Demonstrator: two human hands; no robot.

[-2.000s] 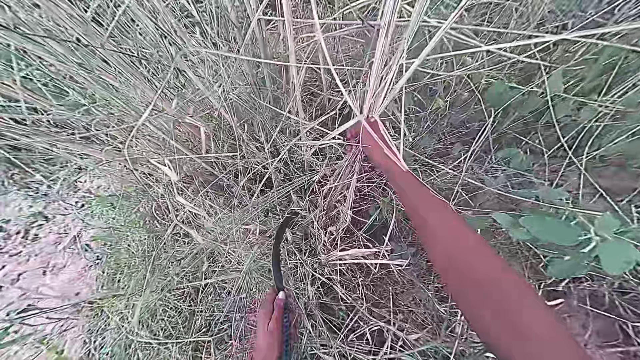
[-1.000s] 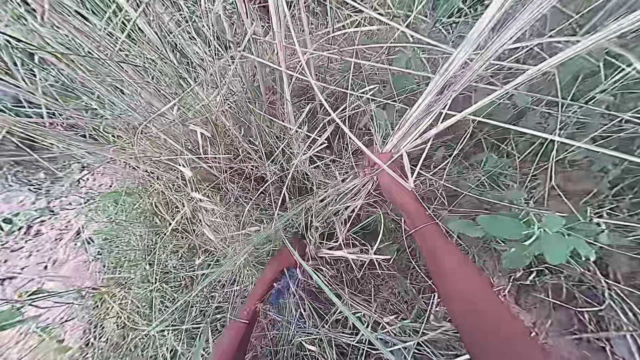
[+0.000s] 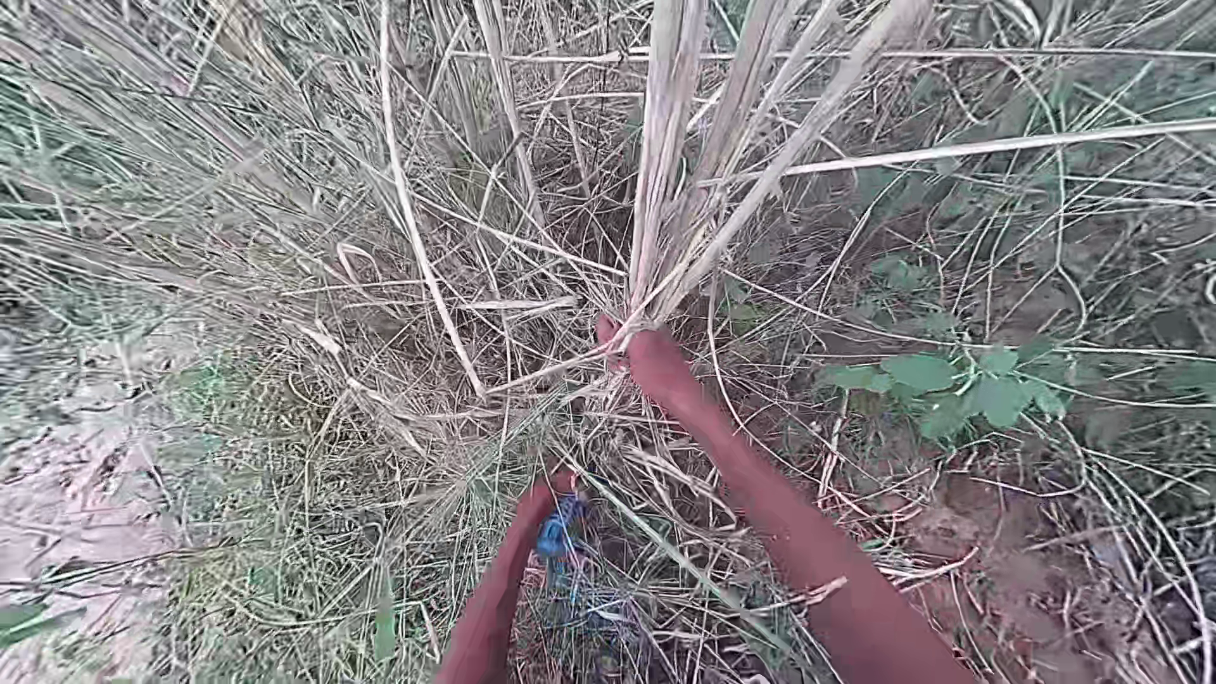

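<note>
Near the middle of the head view, my right hand [image 3: 651, 356] is closed around the lower part of a bundle of dry grass stalks [image 3: 670, 161], which rises and fans out above it. Lower and to the left, my left hand [image 3: 559, 483] is low in the tangled grass, closed on the sickle. Blue material [image 3: 560, 534], apparently at the sickle's handle, shows just below that hand. Grass hides the sickle's blade and part of the left fingers.
Dense dry grass [image 3: 237, 190] stands at the upper left. A green broad-leaved plant [image 3: 993, 389] grows right of my right forearm. Bare pale ground [image 3: 85, 494] lies at the left edge, brown soil [image 3: 1007, 541] at the lower right. Loose stems cross the upper right.
My left hand has moved up and into the grass near the stalk base; the dark curved blade seen two seconds ago is now hidden. The held stalks, leaning right one second ago, stand more upright in view.
</note>
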